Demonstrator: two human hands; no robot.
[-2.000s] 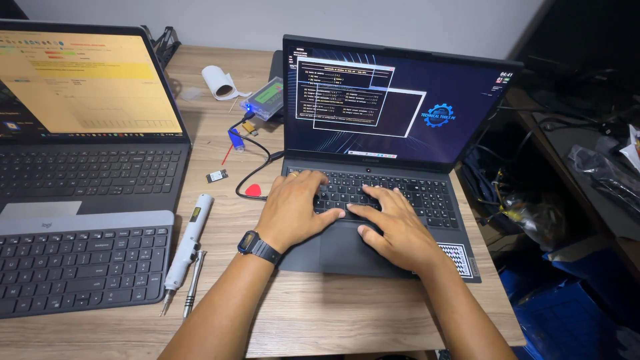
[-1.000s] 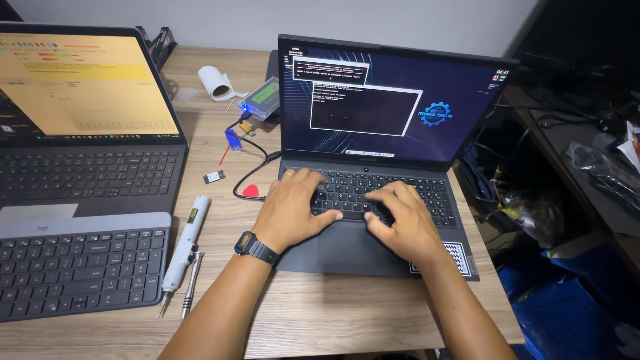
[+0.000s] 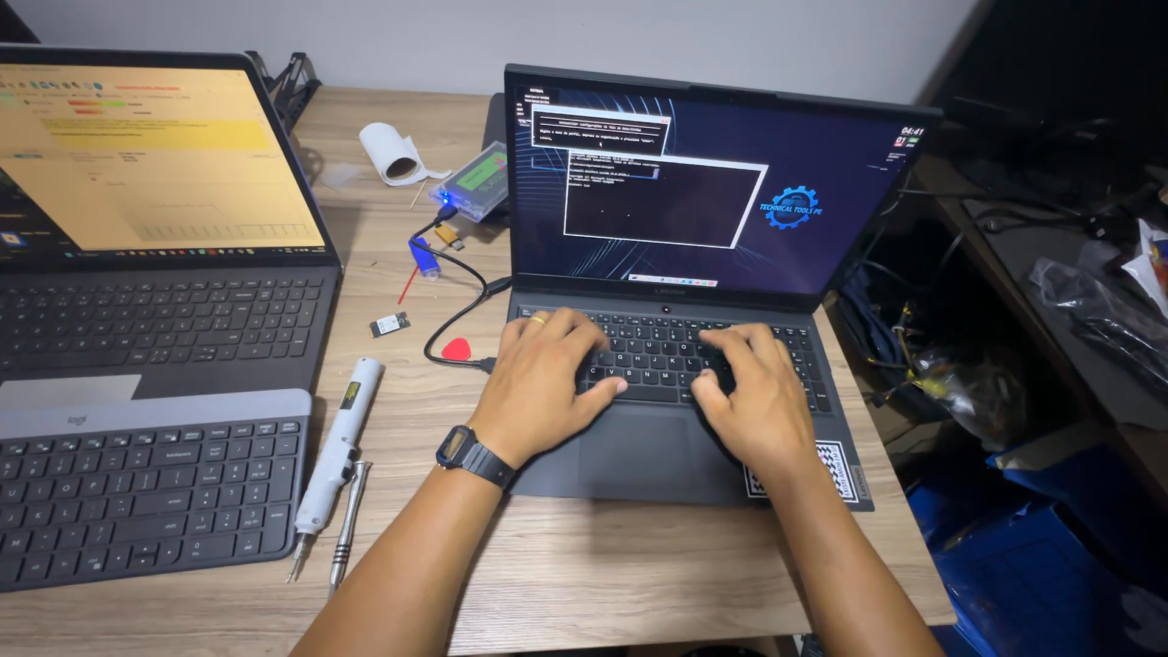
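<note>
Both palms rest over an unfolded dark Lenovo laptop (image 3: 639,447), whose screen (image 3: 675,201) shows two black text windows. My left hand (image 3: 552,383), with a ring and a black digital watch (image 3: 473,454), lies with bent fingers on the left half of the keyboard (image 3: 652,356). On the right half, my right hand (image 3: 753,388) has its fingers curved over the keys. Neither hand holds anything. A black cable (image 3: 433,333) runs from the laptop's left side to a clear-cased drive enclosure (image 3: 474,187) with a blue light.
At left stand a second laptop (image 3: 164,310) and a Logi keyboard (image 3: 155,493). A grey electric screwdriver (image 3: 339,443) and a metal screwdriver (image 3: 347,529) lie beside them. Behind are a small circuit module (image 3: 391,325), a red pick (image 3: 456,349), USB sticks (image 3: 424,258) and a paper roll (image 3: 394,155).
The text windows on the laptop's screen have changed since two seconds ago. Both hands have stayed at the keyboard, with small finger shifts.
</note>
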